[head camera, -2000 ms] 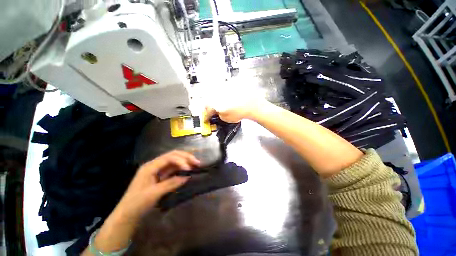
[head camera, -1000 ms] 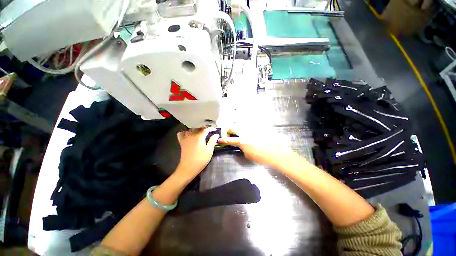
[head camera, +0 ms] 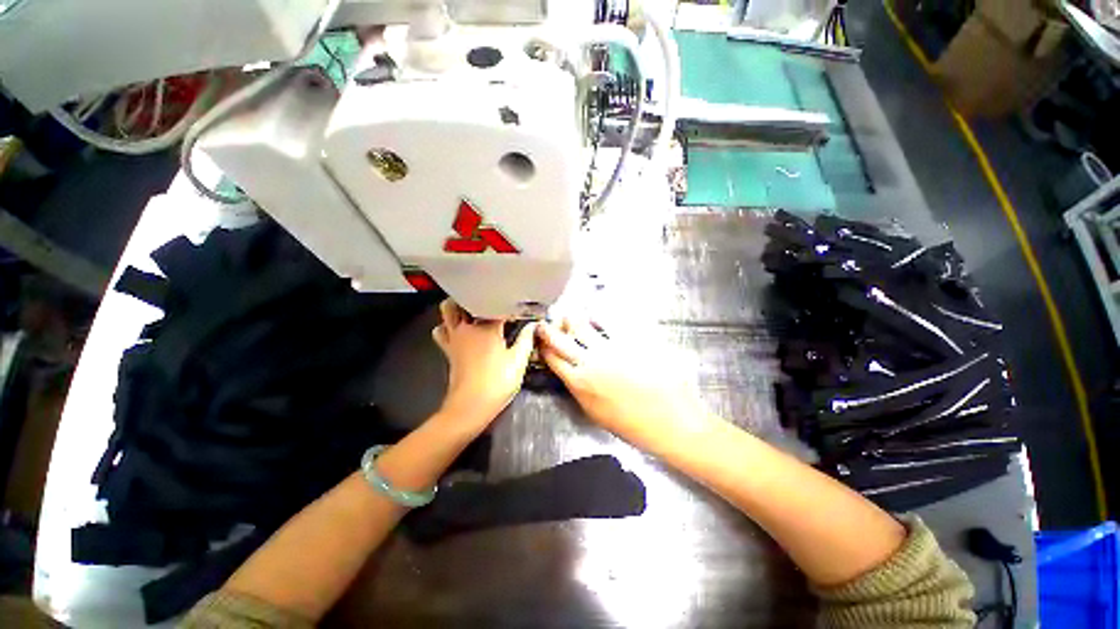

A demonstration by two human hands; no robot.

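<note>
Both bare hands are together under the white sewing machine head (head camera: pixel 461 184). My left hand (head camera: pixel 485 363) has its fingers on a small black piece (head camera: pixel 522 332) below the head. My right hand (head camera: pixel 602 375) touches the same spot from the right, its fingertips by the piece. The fingertips and the needle area are largely hidden by the head and hands. A black fabric strip (head camera: pixel 540 494) with a wider rounded right end lies flat on the dark metal plate (head camera: pixel 516 571), nearer to me than the hands.
A large heap of black fabric pieces (head camera: pixel 233 393) lies on the left. A pile of black zippers with silver-white lines (head camera: pixel 903 356) lies on the right. A black cable (head camera: pixel 997 553) is at the right table edge, with a blue bin (head camera: pixel 1081 571) beyond. A green-teal panel (head camera: pixel 774 172) is behind.
My left hand has moved from above the black strip up to the needle area, joining my right hand. The yellow plate is now covered from view. The camera view has shifted.
</note>
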